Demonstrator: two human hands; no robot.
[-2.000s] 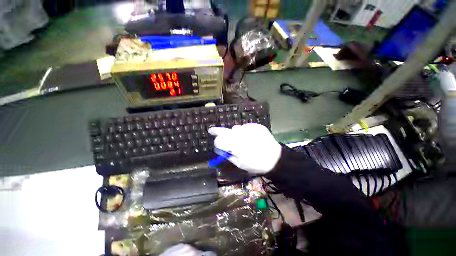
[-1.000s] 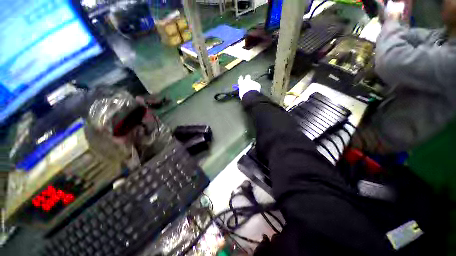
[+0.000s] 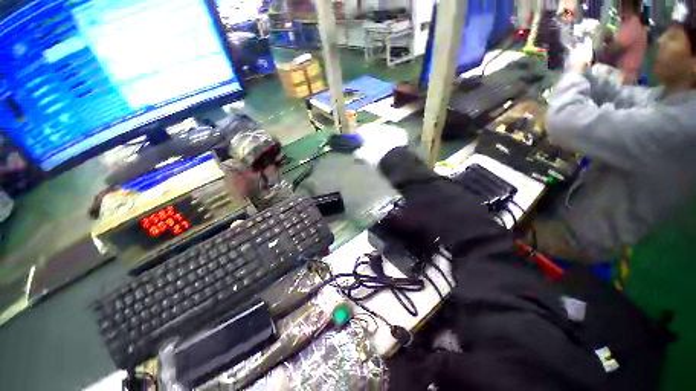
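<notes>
My right hand (image 3: 381,143), in a white glove, reaches far out over the green belt beside a metal post. It is blurred. A small dark thing with a bluish edge (image 3: 345,141) is at its fingertips; whether it is gripped is unclear. My left hand is not in view. A black power adapter (image 3: 221,340) lies in the film-wrapped test fixture (image 3: 317,359) in front of the keyboard (image 3: 221,275). Black adapters (image 3: 484,183) stand in a row on the right, partly hidden by my right arm.
The power meter (image 3: 164,221) with red digits and a monitor (image 3: 130,69) are behind the keyboard. A black cable (image 3: 381,284) is coiled right of the fixture's green button (image 3: 341,314). Metal posts (image 3: 441,84) rise at the belt. A person in grey (image 3: 626,145) is at the right.
My right hand has gone from over the keyboard to far out on the belt. The view has turned right. My left hand, partly visible earlier at the bottom edge, no longer shows.
</notes>
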